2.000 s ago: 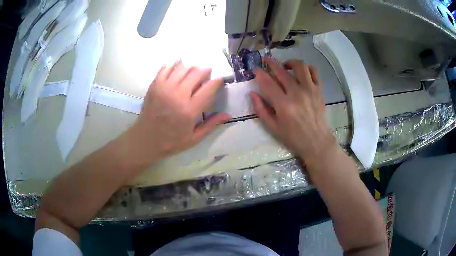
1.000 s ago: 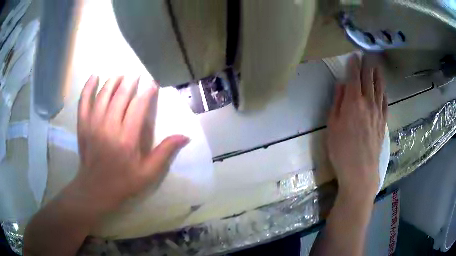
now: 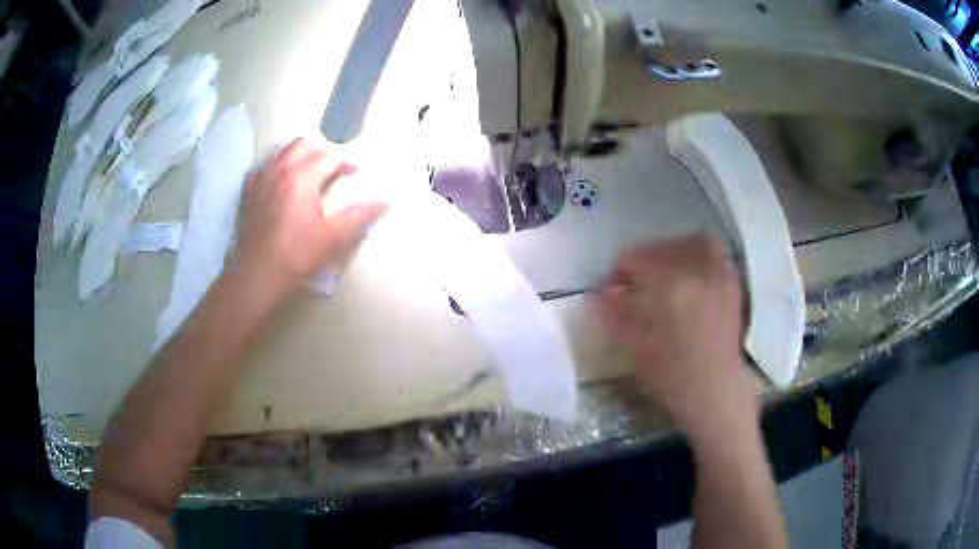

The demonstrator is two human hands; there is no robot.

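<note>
A white curved collar piece lies left of and below the needle area, its upper end lost in lamp glare, its lower end at the front edge. My left hand is left of it, over the white strip, thumb apart from the fingers, with nothing visible in it. My right hand is blurred, fingers curled, between this piece and the right-hand stack of collar pieces; whether it holds anything is unclear. The presser foot and needle stand over the shiny plate.
A single collar piece lies beside my left hand. Tied bundles of collar pieces lie far left. A grey flat bar is at the top. The machine arm spans the upper right. Clear plastic wraps the front edge.
The view has swung back from close to the machine head. My right hand has left the right-hand stack and moved left, fingers now curled. The curved piece now shows clearly between my hands.
</note>
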